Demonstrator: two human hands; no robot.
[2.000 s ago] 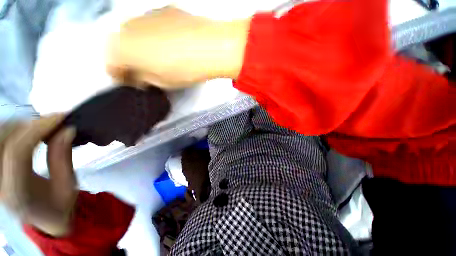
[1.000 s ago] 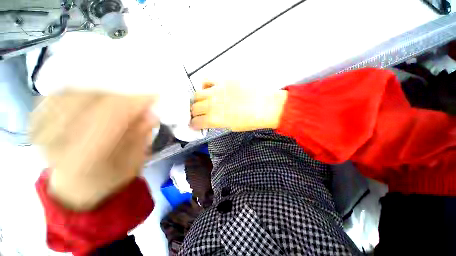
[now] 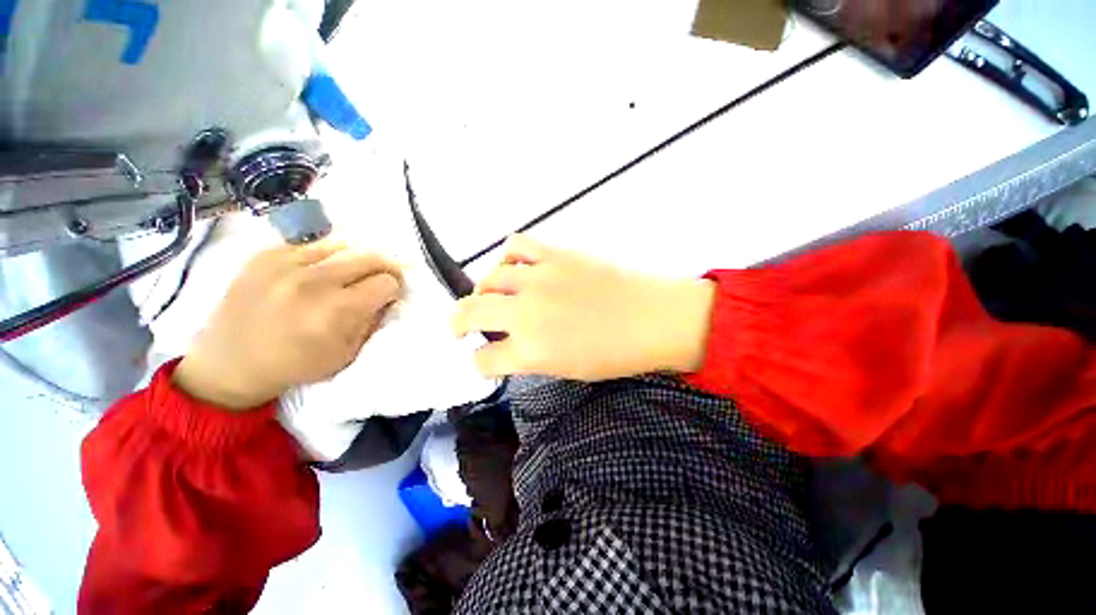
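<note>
The white garment (image 3: 415, 348) lies at the table's front edge, under and between my hands. A narrow dark fabric edge (image 3: 430, 238) shows along its right side and runs to my right fingertips. My left hand (image 3: 295, 315) presses on the white cloth with its fingers bent, just below the sewing machine head (image 3: 144, 72). My right hand (image 3: 577, 310) pinches the garment's right edge at the dark strip. A dark part (image 3: 382, 441) hangs below the table edge. The needle and presser foot are hidden.
The thread tension discs (image 3: 279, 174) and a pale knob are just above my left hand. A blue tab (image 3: 337, 106) is beside the head. A cardboard scrap (image 3: 740, 22), a smartphone (image 3: 901, 27) and a slim black tool (image 3: 1022, 70) lie at the upper right. A tape rule (image 3: 986, 198) runs along the edge.
The dark piece once stretched between my hands now shows only as an edge by the white garment. My left hand has moved right and up onto the cloth. The machine and phone have come into view.
</note>
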